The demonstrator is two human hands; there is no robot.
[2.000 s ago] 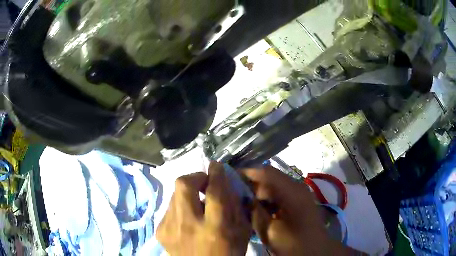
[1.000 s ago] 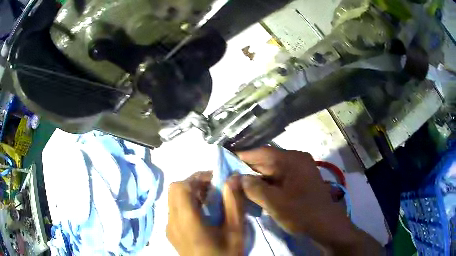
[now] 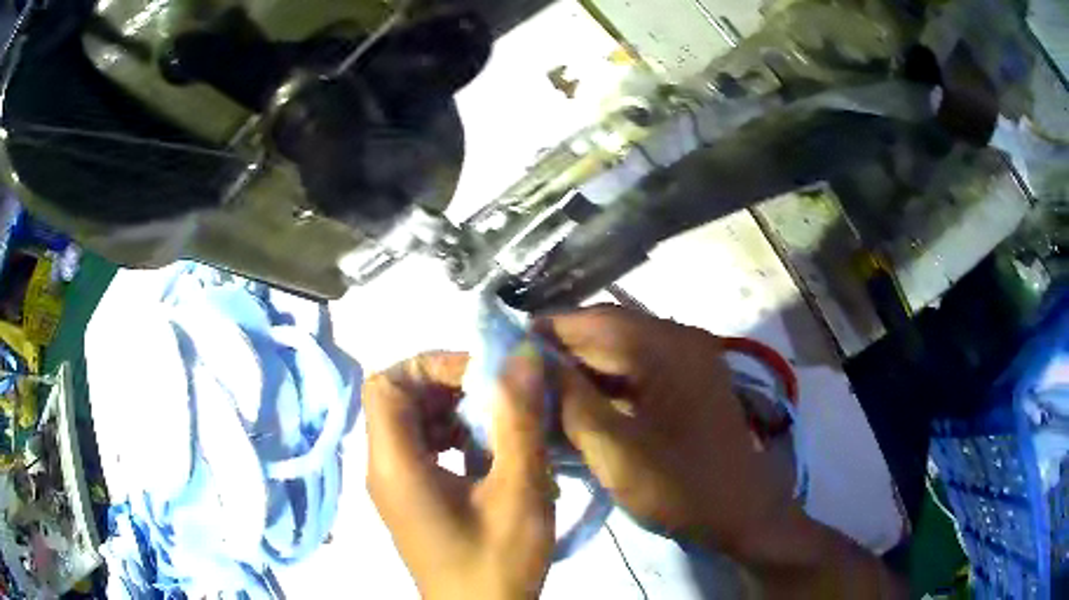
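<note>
A light blue and white plush workpiece (image 3: pixel 483 381) is bunched between both hands, its upper tip at the end of the cylinder arm (image 3: pixel 692 176). My left hand (image 3: pixel 451 469) pinches it from the left. My right hand (image 3: pixel 668 428) grips it from the right, fingertips close to the arm's end. The presser foot area (image 3: pixel 451 252) is just above the workpiece; the needle is too blurred to make out. The sewing machine head (image 3: pixel 211 129) fills the upper left. A light blue strap (image 3: pixel 583 516) curves below the hands.
A pile of white and light blue cut pieces (image 3: pixel 223 422) lies at left on the white table (image 3: pixel 838 457). Scissors with a red handle loop (image 3: pixel 774 358) lie right of my right hand, partly hidden by it. A blue plastic crate (image 3: pixel 985 492) stands at lower right. A tray of small items (image 3: pixel 53 492) is at far left.
The view has shifted, so the machine sits higher and further left. The hands have drawn the workpiece slightly out from the arm's end, and more of it now shows between the fingers.
</note>
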